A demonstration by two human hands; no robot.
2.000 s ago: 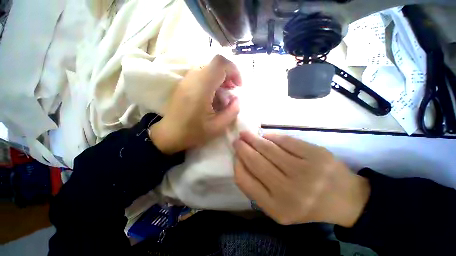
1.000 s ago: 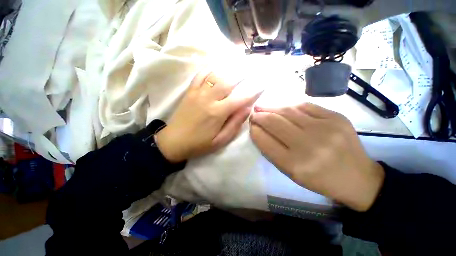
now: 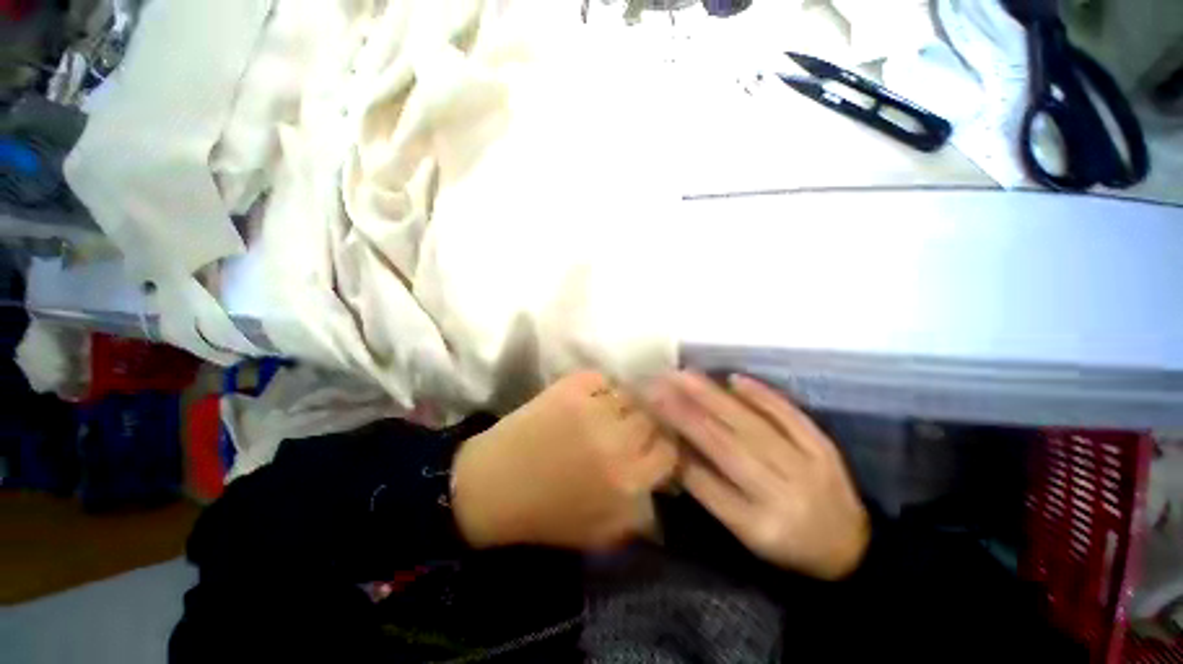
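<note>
Cream cloth [image 3: 428,221] lies in folds over the left of the table and hangs over its front edge. My left hand [image 3: 564,461] is closed on the cloth's lower edge, just in front of the table edge. My right hand [image 3: 765,467] is beside it, touching it, with its fingertips on the same cloth edge. The fingers are somewhat blurred, and the cloth between the hands is mostly hidden.
Black thread snips [image 3: 876,106] and black shears [image 3: 1077,110] lie at the upper right, beside printed paper [image 3: 967,84]. The table edge [image 3: 934,383] runs across the right. A red slatted basket [image 3: 1083,519] is low right. More cream cloth [image 3: 324,415] hangs low left.
The view has tilted down; the machine head is almost out of the picture. My hands and the cloth edge have come off the tabletop towards my lap. The red basket now shows.
</note>
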